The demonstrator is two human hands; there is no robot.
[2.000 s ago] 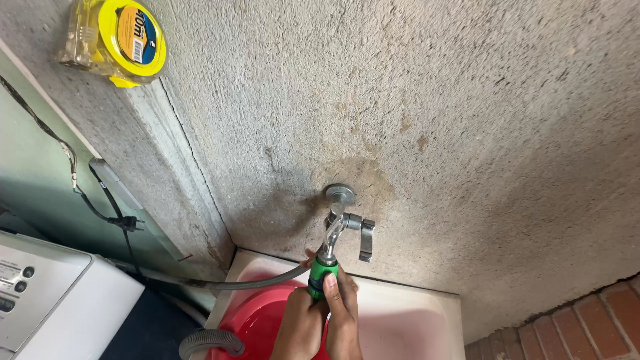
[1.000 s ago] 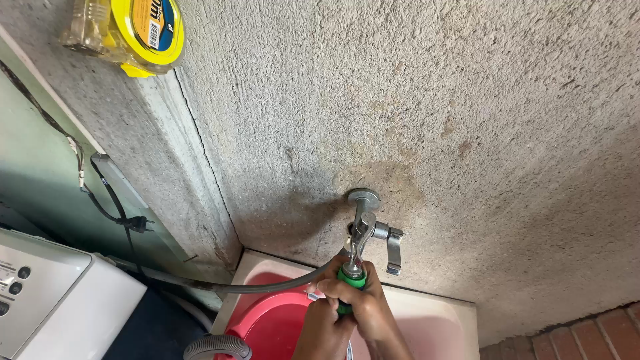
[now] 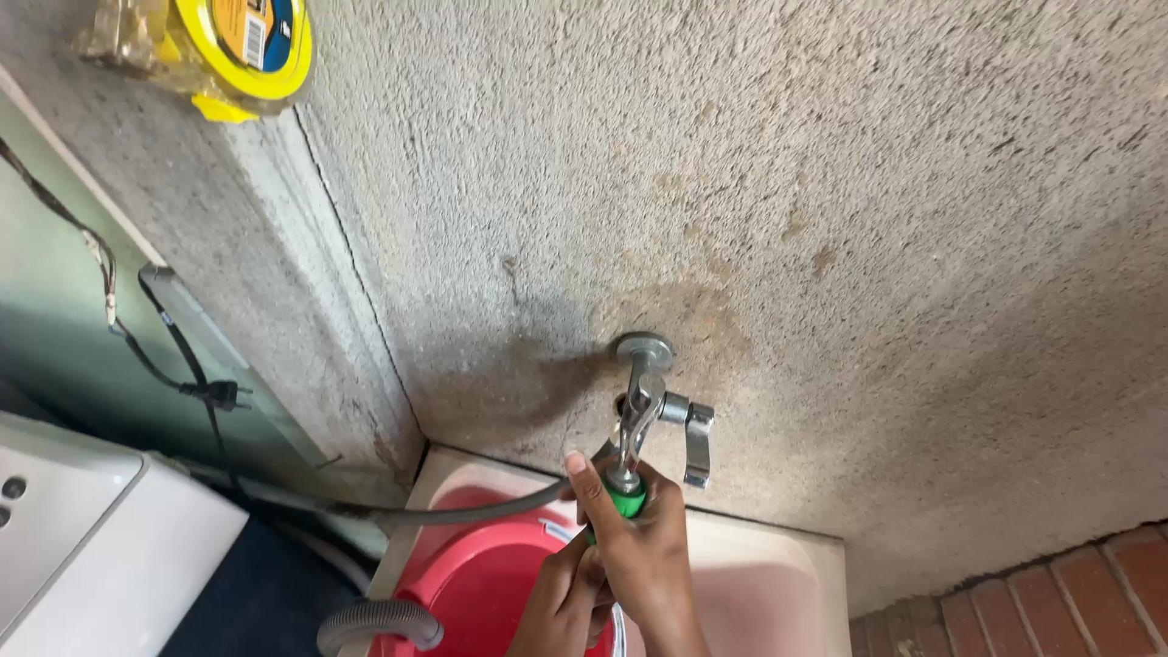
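Note:
A metal faucet (image 3: pixel 645 388) with a lever handle (image 3: pixel 698 445) juts from the concrete wall. At its spout is a green hose connector (image 3: pixel 626 502). My right hand (image 3: pixel 643 538) is wrapped around this connector, its thumb pointing up along the left side. Lower and to the left, my left hand (image 3: pixel 570 589) is closed around the lower part of the same piece, mostly hidden by the right hand. A grey hose (image 3: pixel 456 516) runs from the left toward the faucet and passes behind the hands.
Below is a light-coloured sink (image 3: pixel 826 557) holding a red plastic basin (image 3: pixel 438 570). A corrugated drain hose (image 3: pixel 379 620) ends over the basin. A white appliance (image 3: pixel 119 538) stands left, near a black plug (image 3: pixel 219 394). A yellow-rimmed clear container (image 3: pixel 297 55) is at upper left. Bricks (image 3: pixel 1058 593) lie lower right.
Both hands stay at the green connector. The right hand's thumb, laid across the connector a second ago, now points upward beside it. The view has shifted slightly.

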